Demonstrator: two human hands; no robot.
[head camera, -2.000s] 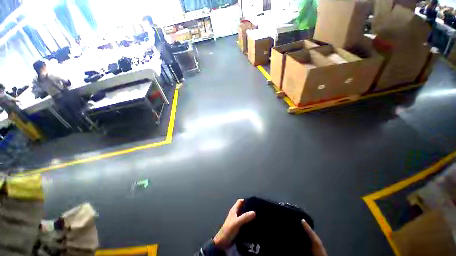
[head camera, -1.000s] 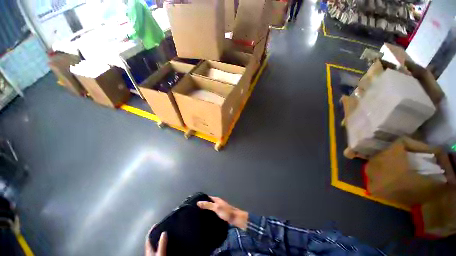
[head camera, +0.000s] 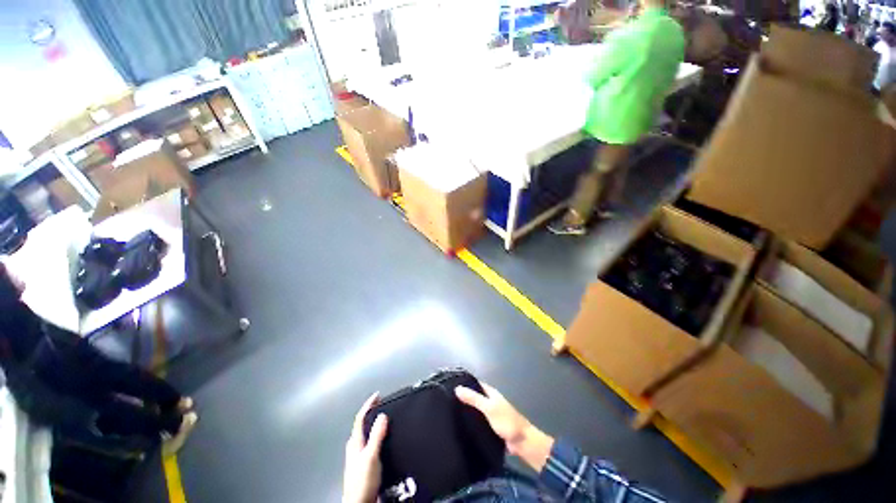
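A black pouch (head camera: 437, 432) is held in front of me at the bottom of the view, its face up and a small white logo near its lower left corner. My left hand (head camera: 364, 457) grips its left edge, thumb on top. My right hand (head camera: 501, 422) grips its upper right side, thumb on the face. The fingers underneath are hidden by the pouch.
Open cartons (head camera: 639, 344) stand on a pallet at right, one with dark items. A person in green (head camera: 634, 79) stands by a white table (head camera: 535, 147). A dark-clothed person (head camera: 79, 383) is at left beside a table with black items (head camera: 118, 265). Shelves stand behind.
The view has swung back left and forward, so the cartons now lie at right and the left-side table shows. Both hands still hold the pouch.
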